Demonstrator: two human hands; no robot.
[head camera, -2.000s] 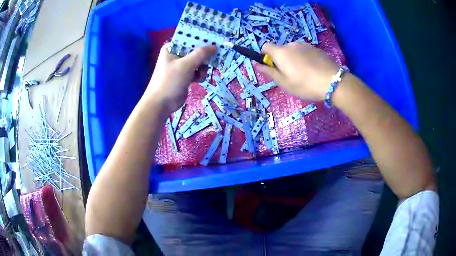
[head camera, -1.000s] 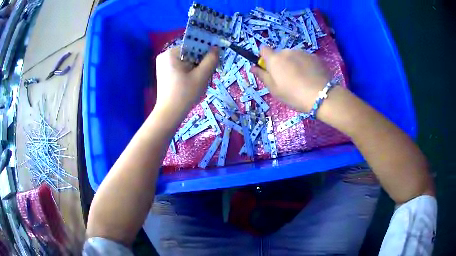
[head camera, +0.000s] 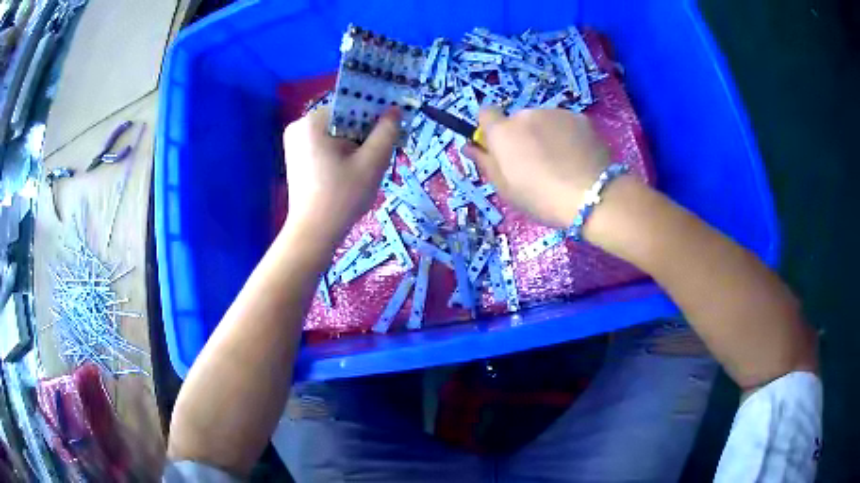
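Note:
My left hand (head camera: 335, 170) grips the lower left edge of a silver-grey perforated panel (head camera: 372, 80), held tilted above the bin with its rows of dark holes facing me. My right hand (head camera: 542, 156), with a bracelet at the wrist, is closed around a yellow-and-black hand tool (head camera: 448, 119). Its tip is at the panel's right edge; whether it touches is too small to tell. Loose holed strips (head camera: 415, 203) lie heaped below and behind on pink bubble wrap (head camera: 603, 259) in the blue bin (head camera: 453, 338).
The board-topped bench (head camera: 85, 104) on the left holds open purplish-handled pliers (head camera: 111, 151), a small dark tool (head camera: 57, 179), a spread pile of thin pale sticks (head camera: 85, 302) and a pink bubble-wrap packet (head camera: 75, 415). My legs are under the bin's near rim.
The panel has turned more upright and now sits slightly lower in view. My right hand and the tool have shifted left and down with it. Both hands keep their holds.

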